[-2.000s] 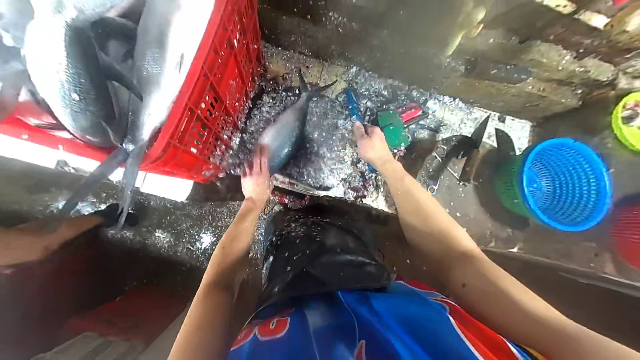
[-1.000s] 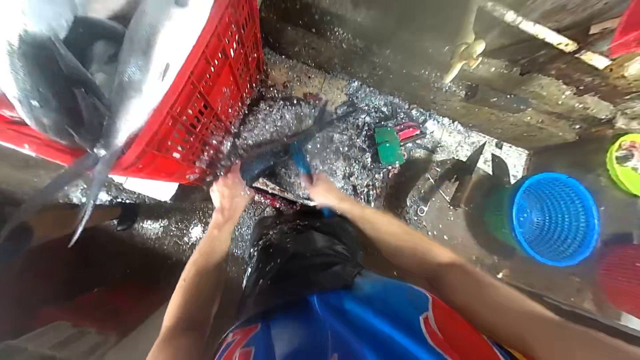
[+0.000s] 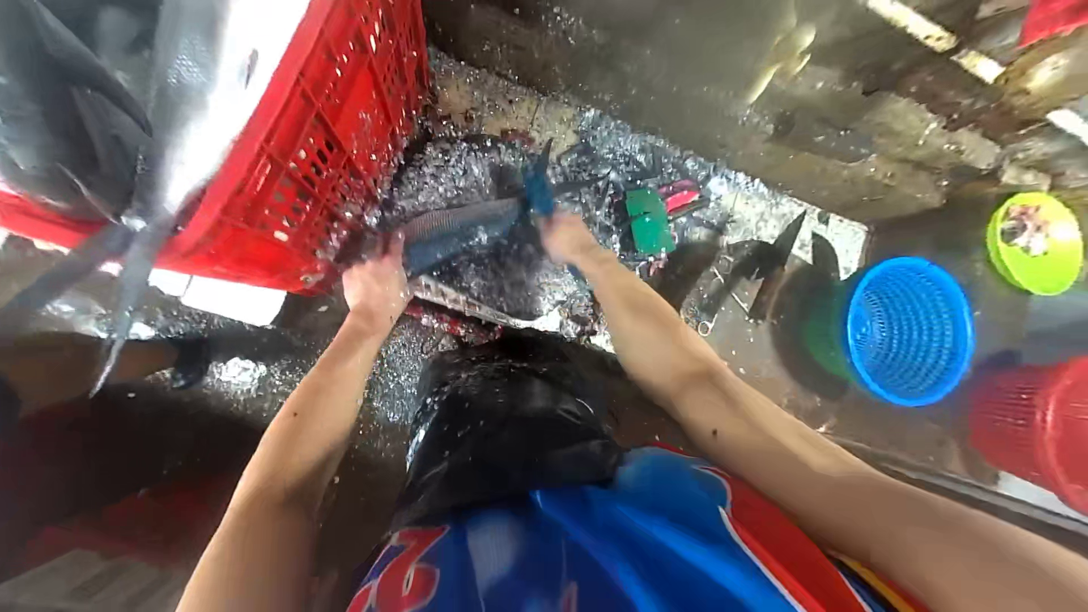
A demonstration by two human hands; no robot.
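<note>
A silvery-blue fish [image 3: 463,228] lies on a board [image 3: 731,212] strewn with fish scales, its forked tail pointing up and right. My left hand [image 3: 376,285] grips the fish at its head end, the fingers partly hidden by spray and blur. In my right hand [image 3: 568,238] is a blue-handled tool [image 3: 538,189], held over the tail end of the fish; motion blurs it, and its kind cannot be told. Loose scales fly around both hands. A green plastic piece [image 3: 648,223] and a pink-red object [image 3: 680,197] lie right of the tail.
A red plastic crate [image 3: 340,144] heaped with large fish [image 3: 183,85] stands at upper left. Dark knives [image 3: 778,251] and scissors [image 3: 705,327] are right of the board. Farther right are a blue basket [image 3: 909,331], a red basket [image 3: 1033,425] and a yellow-green basket [image 3: 1034,243].
The fish has turned from steeply angled to lying more sideways since the first frame. My right hand has moved left from beside the green piece to the fish with the blue-handled tool.
</note>
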